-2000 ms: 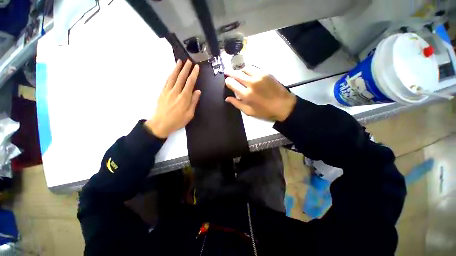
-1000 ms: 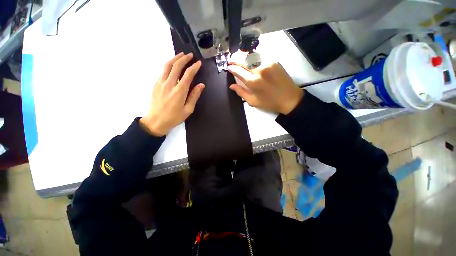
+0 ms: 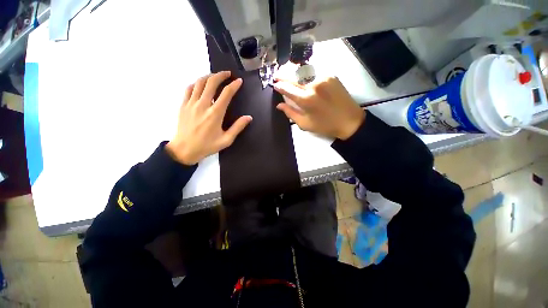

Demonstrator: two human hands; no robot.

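Observation:
A dark fabric panel [image 3: 259,147] lies flat on the white table, running from the front edge under the presser foot [image 3: 268,74] of the sewing machine [image 3: 354,15]. My left hand [image 3: 207,117] rests with spread fingers on the panel's left edge, its palm over the table. My right hand [image 3: 321,105] is beside the presser foot, its index fingertip at the panel's right edge and its thumb below. Whether the right fingers pinch the fabric is hard to tell. The needle tip is not clear in the glare.
A black phone [image 3: 381,55] lies beside the machine base. A blue-and-white cup [image 3: 447,108] with a lid and straw stands at the right. Blue tape [image 3: 32,123] runs along the table's left edge. A pale angular piece [image 3: 60,21] lies at the far left.
The view has shifted since the first frame. My left hand's fingers have spread, with the thumb farther over the panel. My right hand stays by the presser foot.

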